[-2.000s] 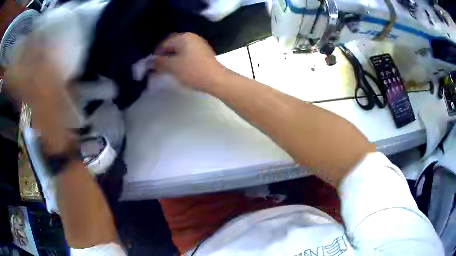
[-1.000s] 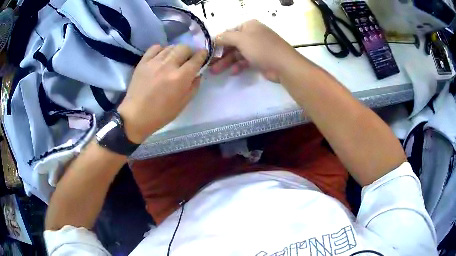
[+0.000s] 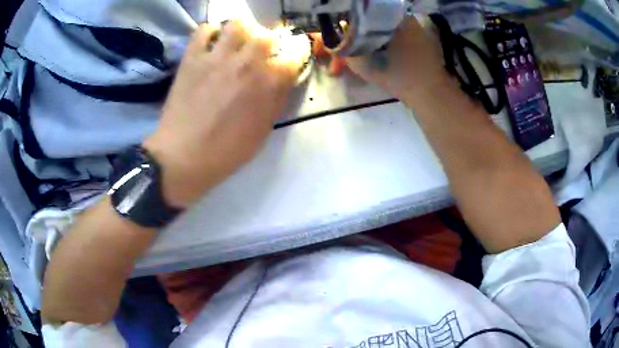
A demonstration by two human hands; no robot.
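Observation:
A part-sewn garment (image 3: 95, 95) of pale grey-blue cloth with dark bands is heaped at the left of the table. My left hand (image 3: 227, 95) lies over its edge close to the needle area, back of the hand up, with the fingertips lost in the lamp's glare. My right hand (image 3: 407, 61) is on the other side of the needle area, partly behind the sewing machine head (image 3: 380, 24). Its fingertips point left toward the cloth edge. The glare and the machine head hide what the fingers of either hand hold.
Black-handled shears (image 3: 472, 71) lie right of my right hand. A phone with a lit purple screen (image 3: 526, 88) lies beside them. The white table's front edge (image 3: 326, 234) runs in front of me. Pale cloth (image 3: 597, 170) hangs at the far right.
Both hands have moved from the open table to the needle area, carrying the cloth edge there. The machine head and its bright lamp now show at the top. The camera view has shifted.

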